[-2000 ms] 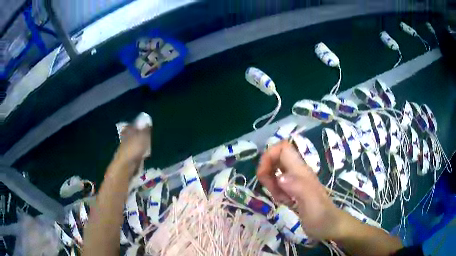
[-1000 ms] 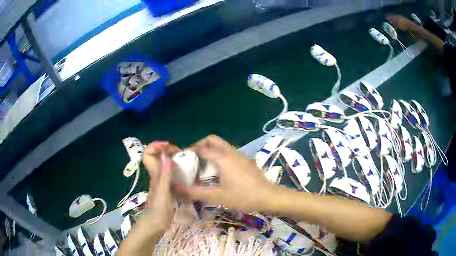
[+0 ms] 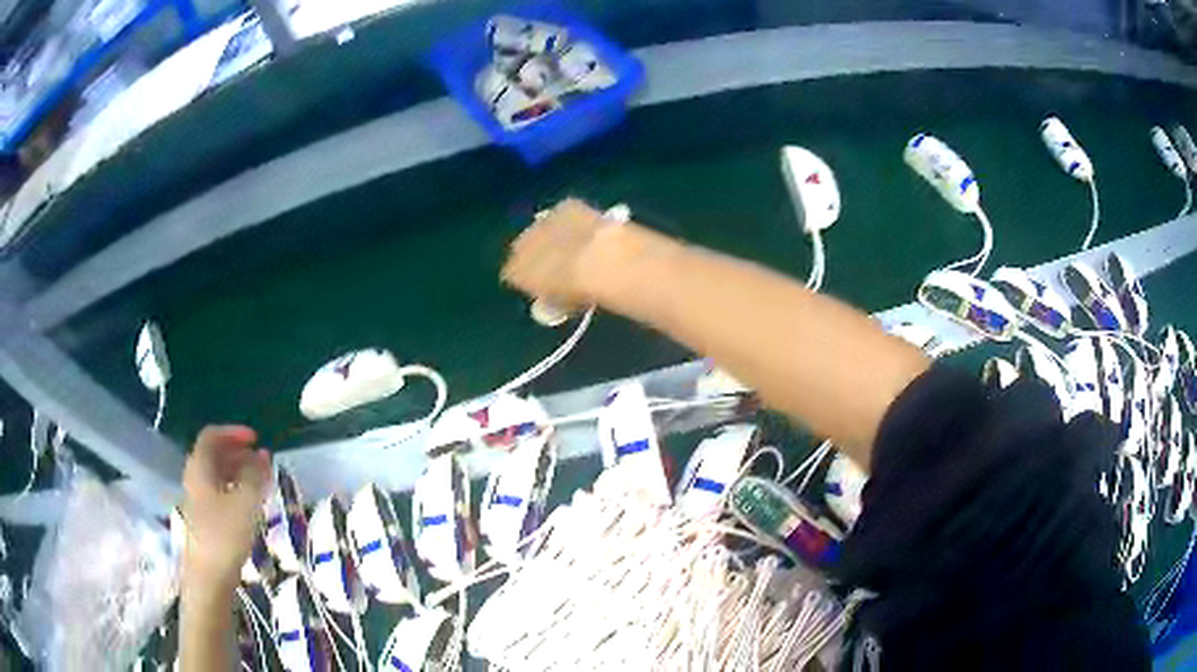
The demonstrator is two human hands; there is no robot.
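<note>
My right hand (image 3: 565, 256) reaches over the green belt, blurred, with its fingers around a white oval unit (image 3: 549, 314). Only white ends show beside the hand, and a thin cord trails down to the left. My left hand (image 3: 226, 492) is at the lower left beside the units, fingers loosely curled and apart, with nothing visible in it. A pale pink cord pile (image 3: 643, 578) lies in front of me. Open shells with a blue band (image 3: 381, 545) stand on edge to its left. An open housing with a green board (image 3: 775, 512) lies right of the pile.
White closed units with cords lie spaced along the belt, one (image 3: 352, 383) at left and one (image 3: 811, 187) at right. A blue basket (image 3: 565, 131) of white pieces stands at the far rail. A clear plastic bag (image 3: 99, 565) is lower left. More open units (image 3: 971, 302) crowd the right.
My hands were together on a white piece and are now apart. My right hand has moved out over the belt, my left back to the lower left. The view has shifted left.
</note>
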